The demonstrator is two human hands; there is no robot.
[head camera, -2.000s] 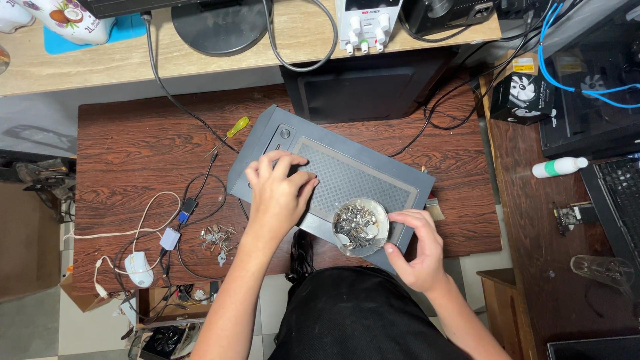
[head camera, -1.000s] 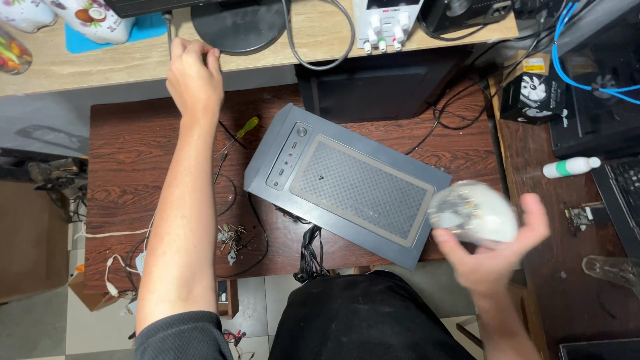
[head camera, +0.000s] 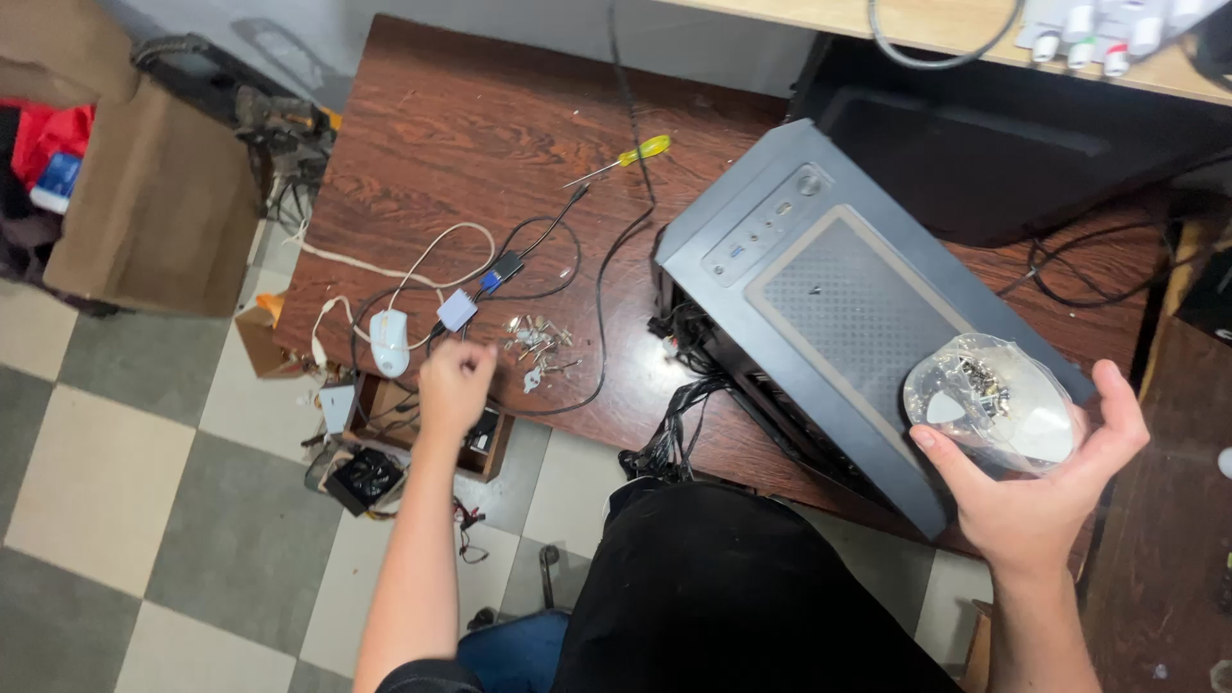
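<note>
My right hand [head camera: 1049, 491] grips a clear plastic container [head camera: 1044, 433] of small screws [head camera: 982, 380], tilted above the lower right part of the computer case [head camera: 847, 298]. My left hand [head camera: 456, 385] has its fingers curled near the table's front edge, just left of a loose pile of screws and metal bits [head camera: 539, 346]; whether anything is between its fingers cannot be seen. A white computer mouse [head camera: 389, 343] and a cable adapter [head camera: 456, 310] are close by it. Black internal cables [head camera: 674, 414] hang from the case's near side.
A yellow-handled screwdriver [head camera: 645, 149] lies on the wooden table [head camera: 462, 106], with a black cable [head camera: 602, 308] running past it. Below the front edge are an open drawer [head camera: 496, 448] and a black fan unit [head camera: 364, 479]. A cardboard box [head camera: 154, 202] stands at left, a black panel [head camera: 962, 144] behind the case.
My left hand has come down from the monitor cable at the upper shelf to beside the screw pile. My right hand still holds the container, lifted from the case since the oldest frame. The view has shifted left.
</note>
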